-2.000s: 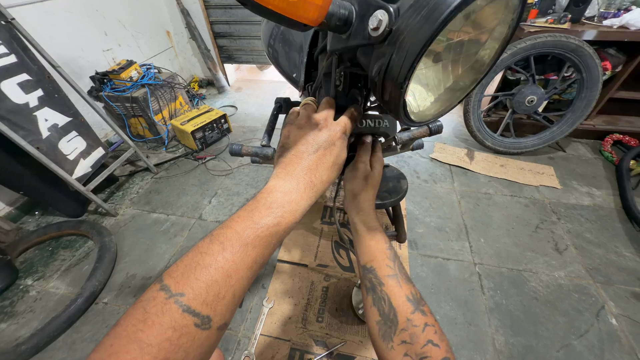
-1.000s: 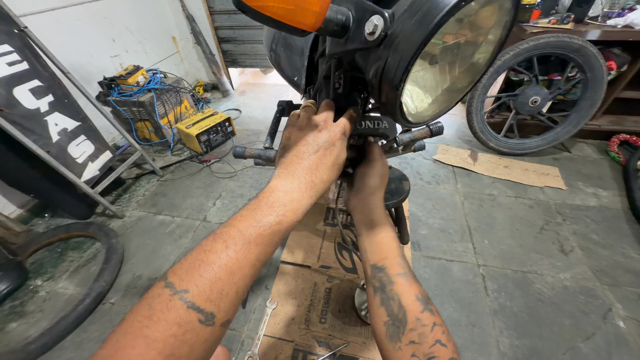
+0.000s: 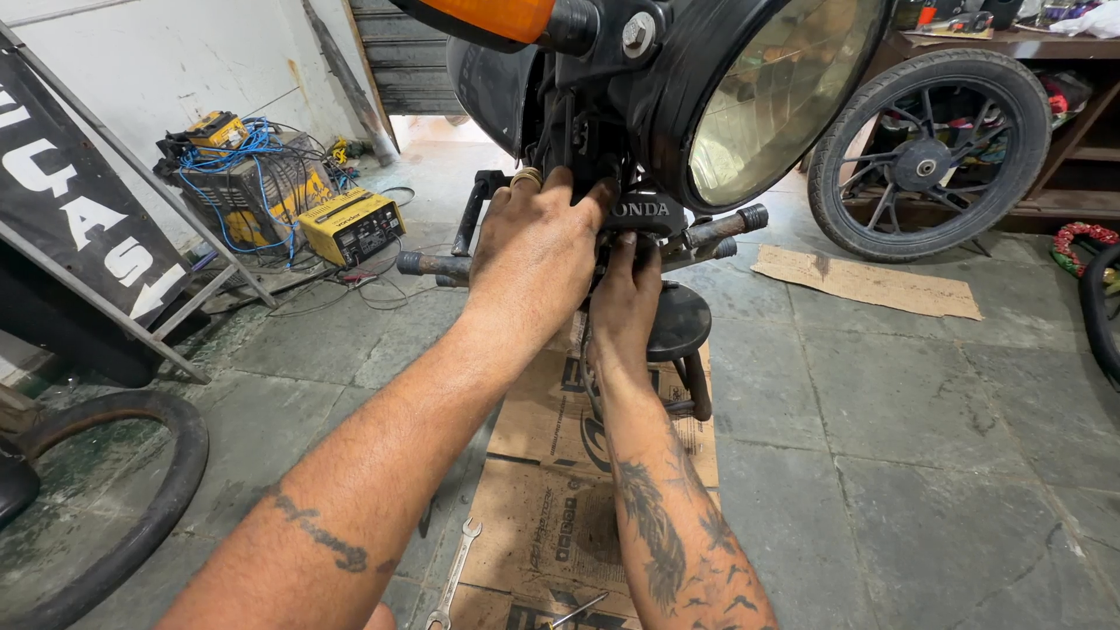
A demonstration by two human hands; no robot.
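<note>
Both my hands are at the front fork area of a Honda motorcycle, below and left of its round headlight. My left hand reaches over the top, its fingertips hidden among dark parts beside the black Honda-marked cover. Lower and to the right, my right hand points upward with its fingers under that cover. What either hand touches inside is hidden. An orange turn signal hangs above. A black round stool stands behind my right wrist. A combination wrench and a thin metal tool lie low in view.
Printed cardboard covers the floor beneath the motorcycle. A spoked wheel with tire leans against a wooden shelf at right, near a cardboard strip. At left are a yellow Vonder charger, cables, a metal-framed sign and a loose tire.
My left hand stays in nearly the same place. My right hand, blurred one second ago under the cover, now shows clearly with its fingers pointing up there.
</note>
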